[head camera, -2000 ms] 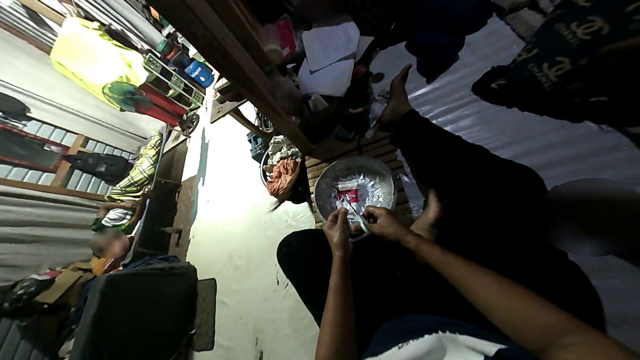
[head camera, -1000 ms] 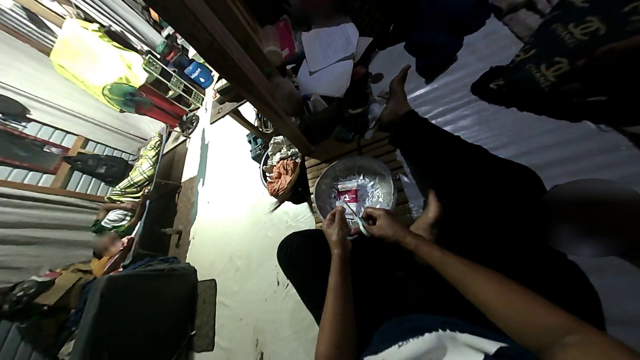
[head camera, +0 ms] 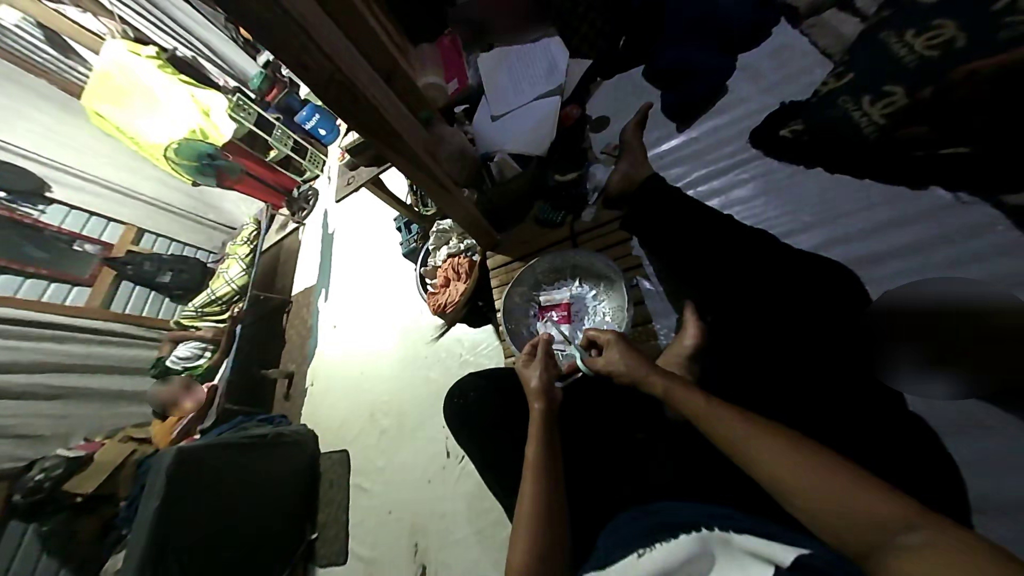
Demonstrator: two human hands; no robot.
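Note:
A round metal basin point(head camera: 518, 298) stands on a slatted wooden surface between my legs. Inside it lie many small whitish scraps point(head camera: 596, 304) and a red-and-white packet point(head camera: 555, 310). My right hand point(head camera: 612, 354) grips scissors with light-coloured handles point(head camera: 585, 364), their blades pointing up and left over the basin. Close to the blades, my left hand point(head camera: 539, 366) pinches something small and pale at the basin's near edge; its shape is too small to tell.
Left of the basin is a tub of cloths point(head camera: 452, 284). White papers point(head camera: 524, 92) lie beyond, beside a wooden post point(head camera: 400, 128). A dark padded seat point(head camera: 224, 496) stands lower left, with a person point(head camera: 180, 400) behind it. A patterned dark fabric point(head camera: 888, 112) is upper right.
Both hands stay over the near edge of the basin. The scissors and fingers have shifted only slightly.

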